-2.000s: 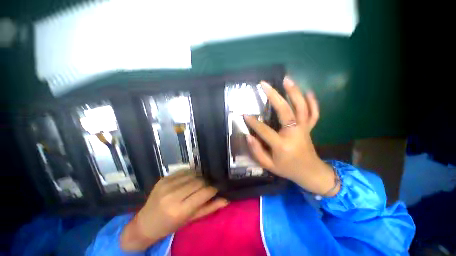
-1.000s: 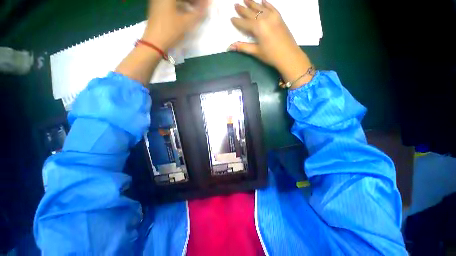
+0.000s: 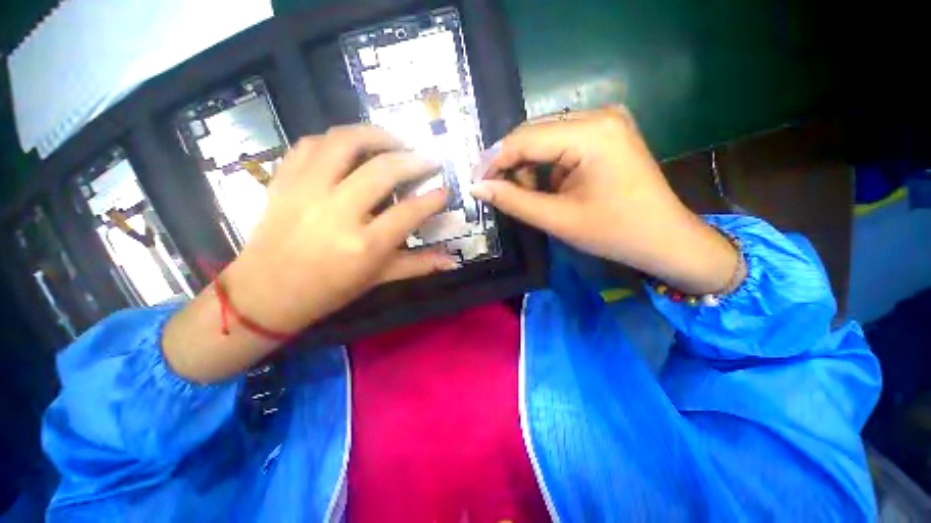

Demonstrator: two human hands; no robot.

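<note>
A black foam tray [image 3: 316, 63] holds several open phone bodies in a row of pockets. The rightmost phone body [image 3: 408, 77] is silvery and glaring, with an orange-gold flex cable [image 3: 434, 105] in its middle. My left hand [image 3: 342, 209] lies over this phone's lower left part, fingers apart, with fingertips on or just above it. My right hand [image 3: 587, 184] is at the phone's right edge, thumb and forefinger pinching a small whitish piece [image 3: 488, 158], probably an adhesive strip. My left hand partly covers the second phone body [image 3: 240, 143].
White sheets [image 3: 123, 61] with a toothed edge lie beyond the tray at the upper left. The green bench surface [image 3: 633, 61] extends behind and right of the tray. A brown panel [image 3: 781, 194] stands at the right. Phone parts show below my left wrist.
Both hands have come back from the white sheets to the rightmost phone body. A small whitish piece now shows in my right fingertips. The view has shifted, with the tray higher in the picture.
</note>
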